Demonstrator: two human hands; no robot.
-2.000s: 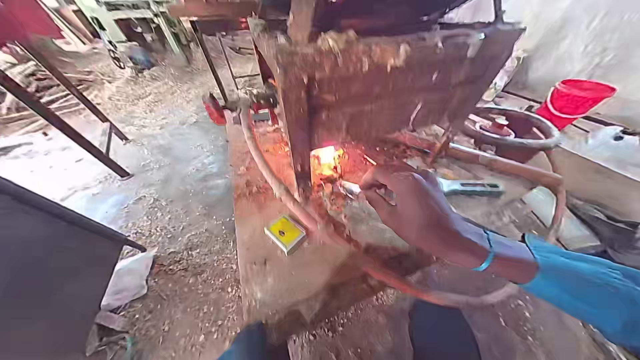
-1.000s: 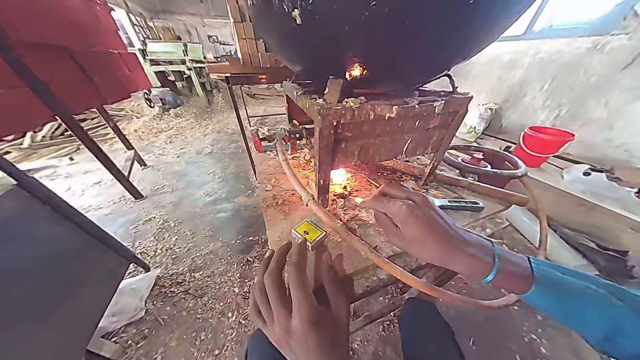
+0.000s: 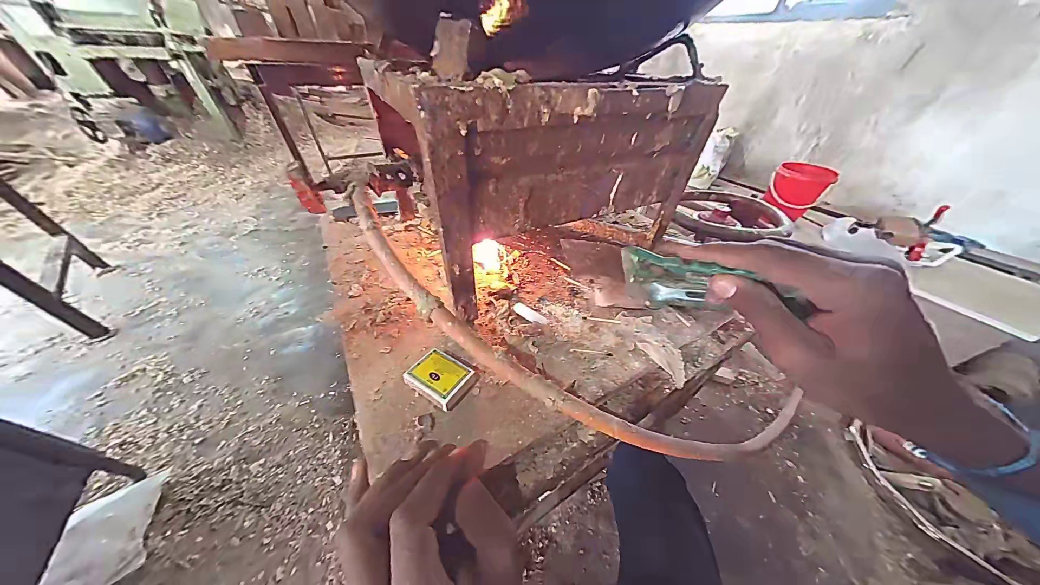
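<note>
My right hand (image 3: 861, 325) grips a green-handled tool (image 3: 715, 280) with its thumb and fingers, right of the small fire (image 3: 489, 256) under a rusty metal stove frame (image 3: 561, 162). A broad flat piece, perhaps its blade, shows beyond the handle. My left hand (image 3: 431, 520) is at the bottom edge, fingers slightly spread, with nothing seen in it. Just above it a yellow matchbox (image 3: 439, 378) lies on the board. A short white stick (image 3: 530, 313) lies by the flames. A hose (image 3: 520, 374) curves between the matchbox and the fire.
A large dark pan (image 3: 561, 36) stands on the frame, with flame showing at its side. Behind my right hand are a round metal ring (image 3: 691, 213) and a red bucket (image 3: 800, 188). Wood shavings litter the floor (image 3: 244, 406). A valve (image 3: 394, 175) joins the hose at the left.
My right hand has moved away from the fire to the right and taken hold of the green-handled tool, which lay on the board. My left hand came into view and remains low.
</note>
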